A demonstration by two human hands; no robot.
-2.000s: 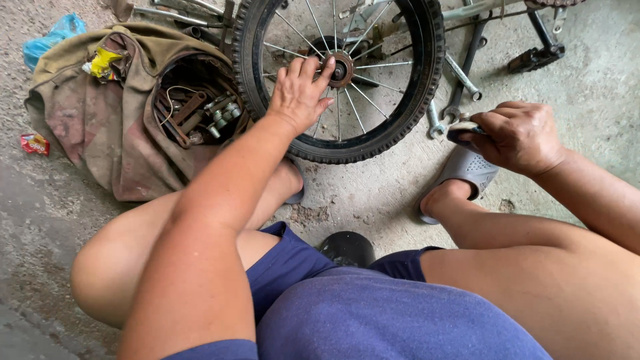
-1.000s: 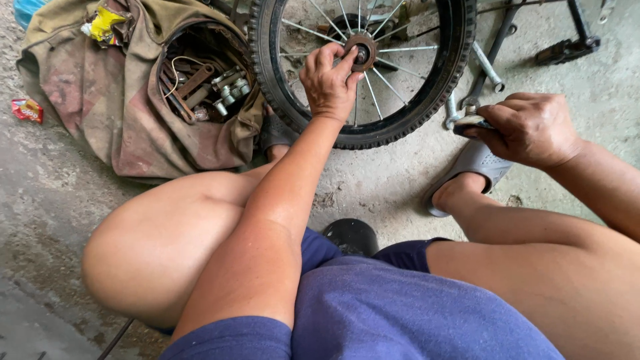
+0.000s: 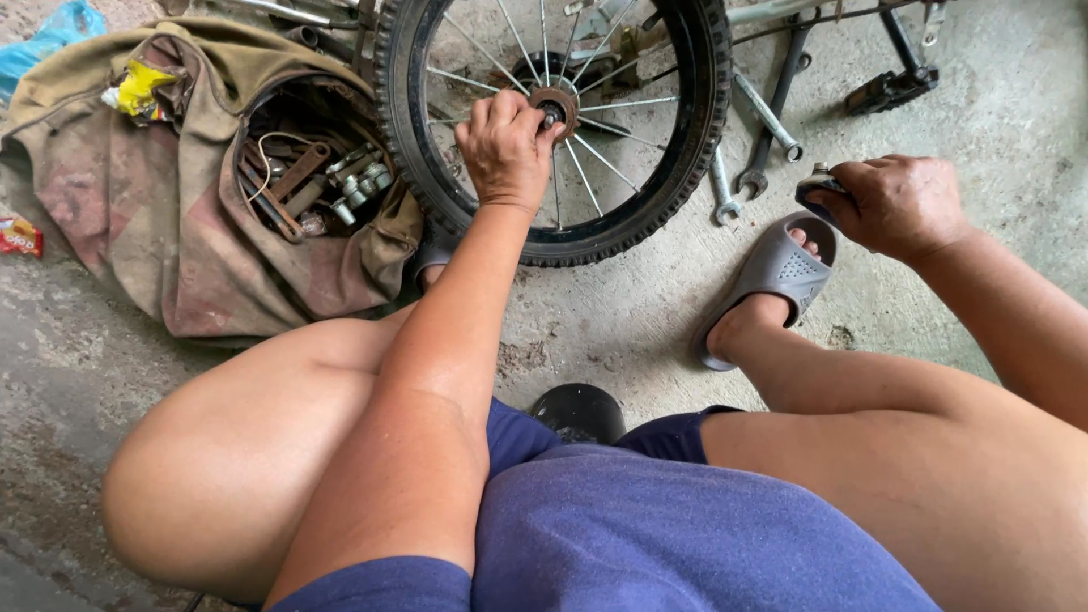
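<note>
A spoked bicycle wheel (image 3: 557, 255) with a knobby black tire lies at the top middle. At its rusty hub (image 3: 564, 110) is my left hand (image 3: 508, 151), thumb and fingers bent around the axle end; whether they grip a small part there cannot be told. My right hand (image 3: 901, 204), over the floor at the right, is closed on a small dark object with a metal cap (image 3: 820, 180), mostly hidden by the fingers. Between the wheel and my right hand lie a dark open-end wrench (image 3: 759, 161) and silvery wrenches, one of them a combination wrench (image 3: 722, 187).
A worn cloth bag (image 3: 195, 255) at the left holds bolts (image 3: 357, 191) and rusty metal parts. Beyond the wheel are bicycle frame parts, with a pedal (image 3: 888, 92) at the right. A black round object (image 3: 580, 412) stands between my legs, and my sandaled foot (image 3: 769, 272) is near the wrenches.
My left hand stays at the hub, its fingers now bent more closely around the axle end. My right hand still holds the small dark object. The view has shifted slightly.
</note>
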